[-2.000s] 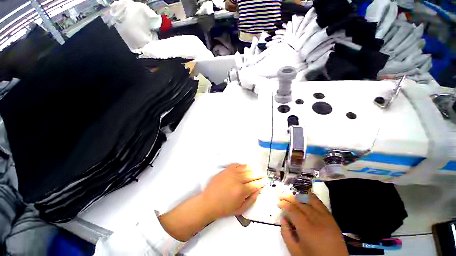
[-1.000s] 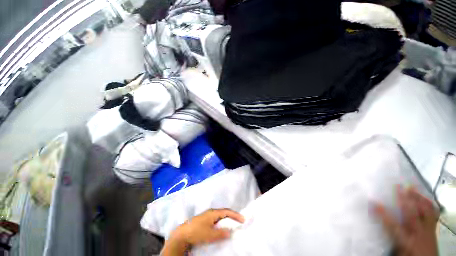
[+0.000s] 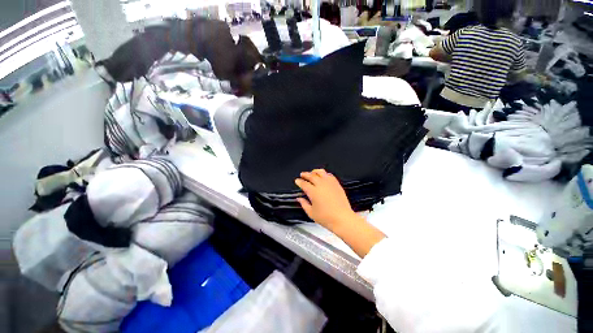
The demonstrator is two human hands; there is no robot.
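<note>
A tall stack of black cut panels (image 3: 305,140) with pale layered edges lies on the white table. My right hand (image 3: 324,198), in a white sleeve reaching in from the lower right, rests on the stack's near edge. Its fingers are somewhat spread; no single panel is seen lifted in it. My left hand is not in view. A white panel (image 3: 273,312) lies at the bottom, over a blue surface (image 3: 192,289). The sewing machine's white head (image 3: 572,218) is cut off at the right edge, with a metal plate (image 3: 530,266) below it.
Bundled white and black pieces (image 3: 127,195) heap up at the left beside the table. The table's front edge (image 3: 312,247) runs diagonally. Another machine (image 3: 218,123) stands behind the stack at left. White pieces (image 3: 520,140) lie at back right, near a person in a striped top (image 3: 484,62).
The view has swung from the machine to the left. The white panel under both hands now lies at the bottom without a visible hand. My right hand has moved onto the black stack; my left hand has left view.
</note>
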